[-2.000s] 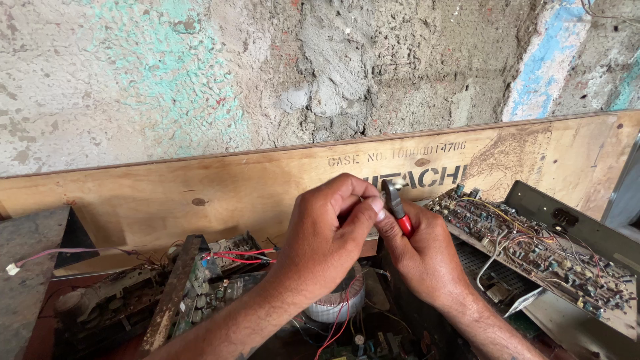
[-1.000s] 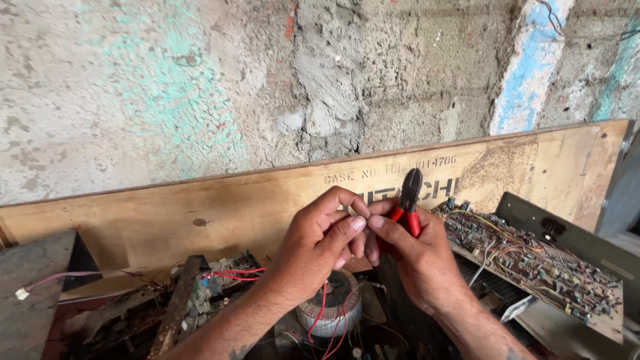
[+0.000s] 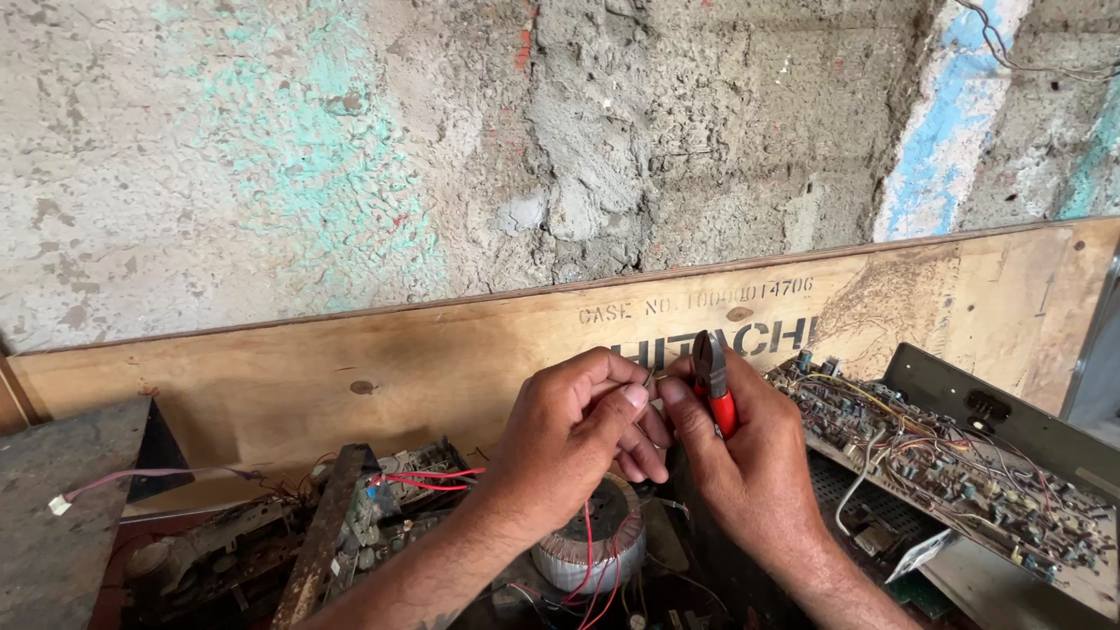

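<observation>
Diagonal cutting pliers with red grips [image 3: 719, 385] rest in my right hand [image 3: 744, 429], jaws pointing up. That hand's thumb and forefinger also pinch the end of a thin wire [image 3: 658, 378]. My left hand [image 3: 586, 429] pinches the wire beside it between thumb and forefinger, its fingertips almost against the right hand's. Below the left hand sits a toroidal transformer [image 3: 595, 551] with red wires [image 3: 589, 547] hanging over it. More red wires [image 3: 429, 477] run behind the left forearm.
A populated circuit board [image 3: 954, 472] lies at the right. Old electronic chassis parts [image 3: 219, 551] and a rusty metal bar [image 3: 324, 542] are at the left, near a grey metal panel [image 3: 66, 507] with a white connector [image 3: 59, 504]. A plywood board [image 3: 306, 376] stands against the rough wall.
The pliers have turned from leaning left to upright in my right hand. Both hands have stayed close together, and the transformer shows more fully than two seconds ago.
</observation>
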